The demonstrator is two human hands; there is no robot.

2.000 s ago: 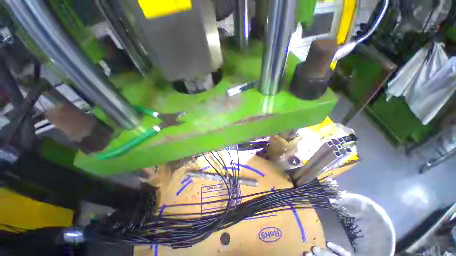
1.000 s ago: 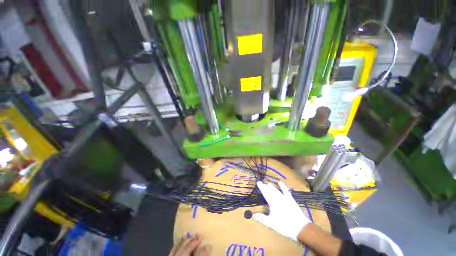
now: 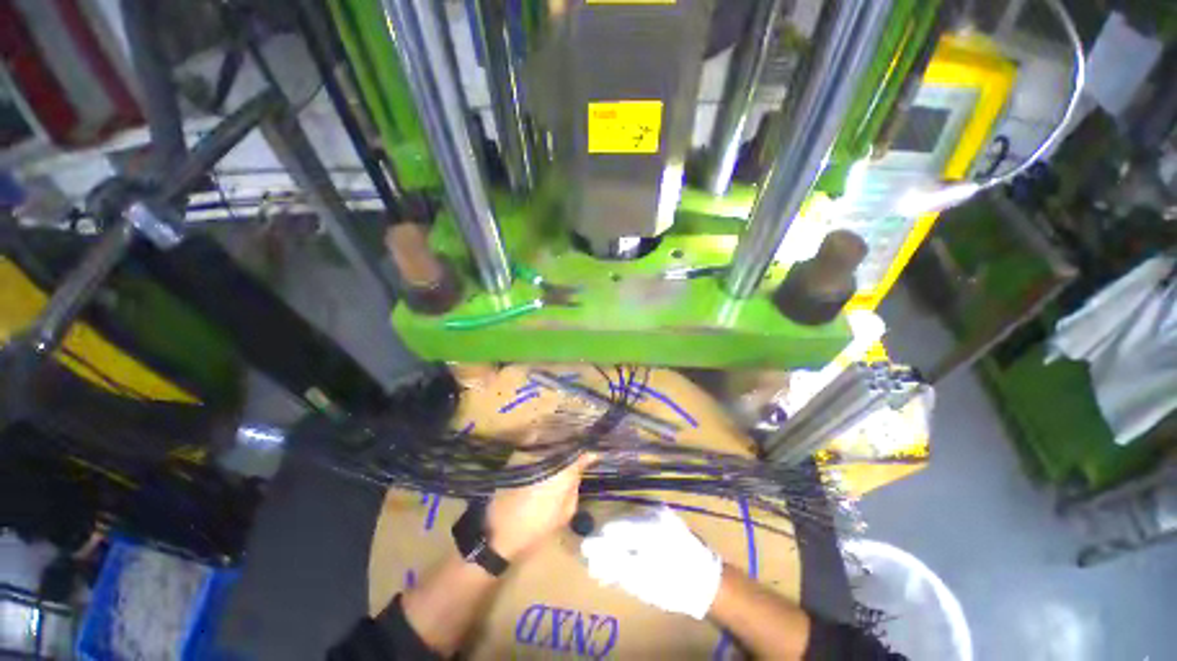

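Note:
A thick bunch of thin black cables (image 3: 704, 475) lies across the tan cardboard (image 3: 542, 588). A few more cables run up from it towards the press. A thin silver metal strip (image 3: 652, 416) lies behind the bunch, partly under cables. My left hand (image 3: 532, 508), bare with a black wristband, is at the near edge of the bunch, fingertips touching it; whether it grips cables is unclear. My right hand (image 3: 656, 563), in a white glove, is just right of it, over the cardboard below the bunch. Its fingers are blurred, and whether they hold anything cannot be seen.
The green platen (image 3: 620, 338) stands behind the cardboard, with green-handled cutters (image 3: 497, 314) on it and upright tie bars (image 3: 445, 149). Square metal tubes (image 3: 839, 411) are at the right. A white bucket (image 3: 932, 600) is lower right, a blue crate (image 3: 152, 600) lower left.
My left hand has moved up from the near edge of the cardboard to the cables. My gloved right hand has drawn back from the bunch towards me. The view has shifted.

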